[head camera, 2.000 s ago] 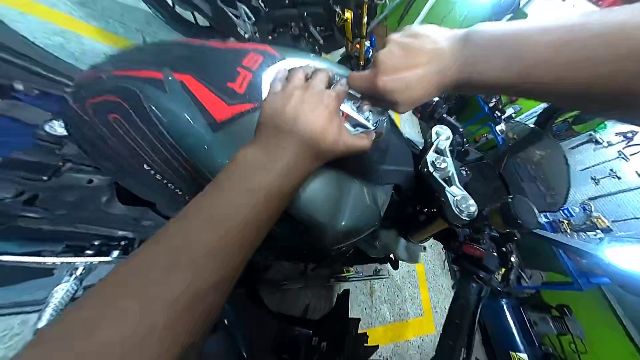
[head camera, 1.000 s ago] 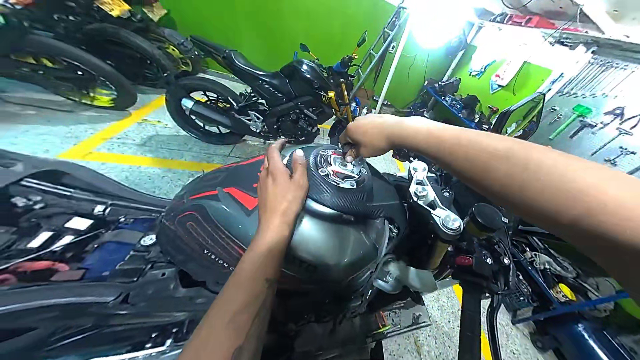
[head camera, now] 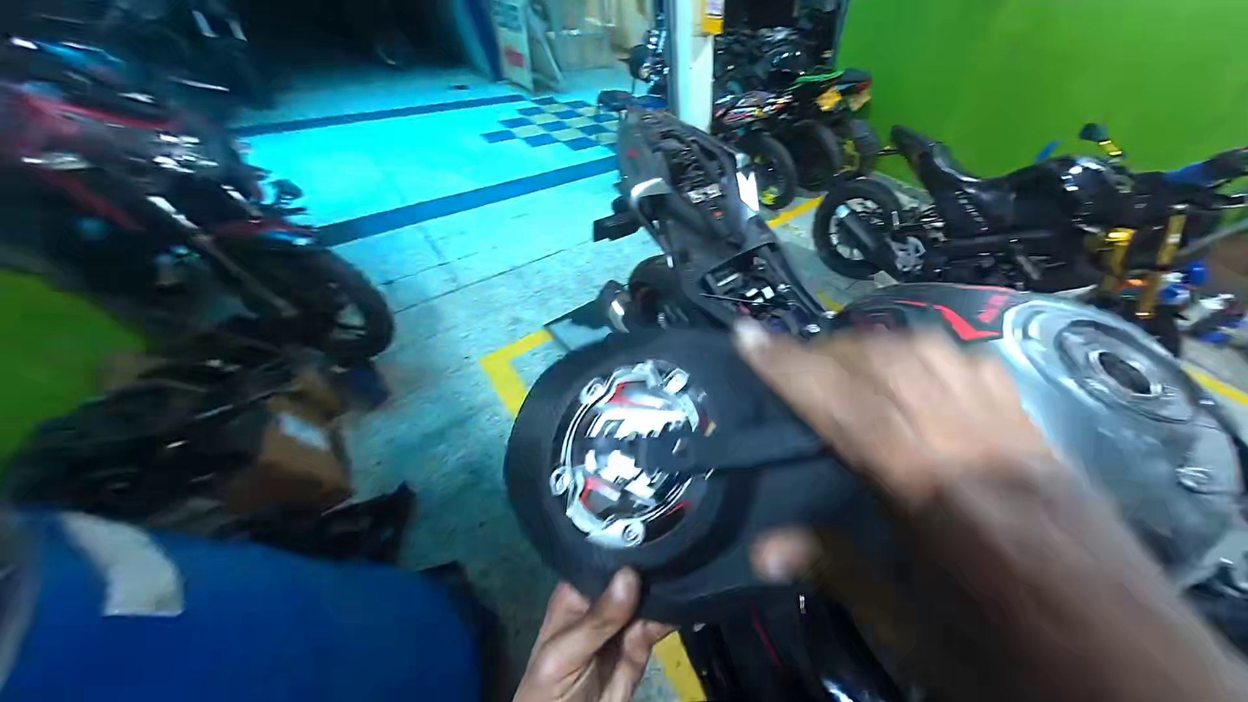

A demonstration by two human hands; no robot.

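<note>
My left hand [head camera: 595, 643] pinches the lower edge of a black motorcycle tank cover [head camera: 770, 507] with the silver fuel cap [head camera: 634, 453] set in it, held up in the middle of the view. My right hand [head camera: 897, 400], blurred, is over the cover's right part, its fingers spread and the thumb near the surface; whether it grips cannot be told. To the right, the silver fuel tank [head camera: 1102, 439] of the motorcycle shows its bare round filler opening [head camera: 1126, 372]. The motorcycle's stripped tail [head camera: 692, 205] reaches back behind the cover.
A black motorcycle [head camera: 1024, 210] stands by the green wall at the right. A red and black motorcycle [head camera: 195, 195] is at the left, above a cardboard box [head camera: 292, 458]. A blue drum [head camera: 244, 614] fills the lower left. More motorcycles stand near a white post [head camera: 690, 78].
The black cover and fuel cap, on the tank one second ago, are now off it and held up, and the tank's filler opening shows. The view has swung strongly toward the motorcycle's tail.
</note>
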